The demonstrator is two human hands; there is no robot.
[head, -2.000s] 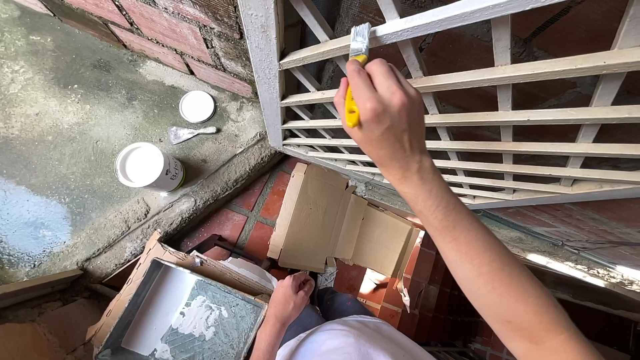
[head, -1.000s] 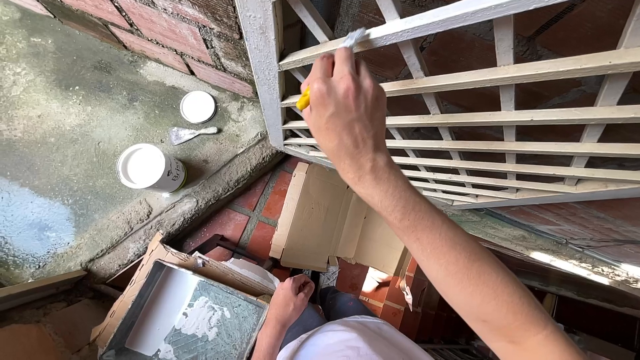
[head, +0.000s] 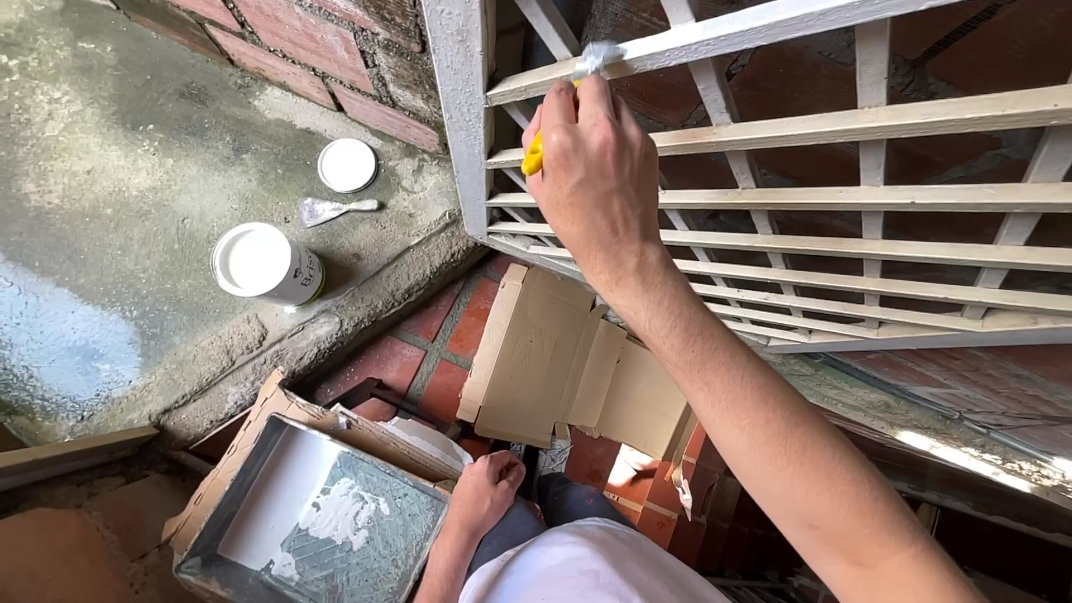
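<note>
My right hand (head: 599,159) grips a paintbrush by its yellow handle (head: 533,155). The brush's white-coated bristles (head: 600,59) touch the top bar of a metal grille (head: 712,38), near its left end. That bar looks whiter right of the bristles and creamier to the left. My left hand (head: 496,486) rests by my thigh with curled fingers; whether it holds anything cannot be seen. Beside it a paint tray (head: 377,536) with white paint lies in a cardboard box (head: 197,494). An open can of white paint (head: 289,272) stands on the concrete ledge.
A round white lid (head: 347,165) and a paint-smeared scraper (head: 335,209) lie on the concrete ledge (head: 176,226) near the can. Unfolded cardboard (head: 536,352) covers part of the red tile floor (head: 385,366). A brick wall (head: 285,42) rises at the upper left.
My right hand moved left from two seconds ago to one second ago, and the brush is now lower and further left along the top bar. My left hand stays by my thigh.
</note>
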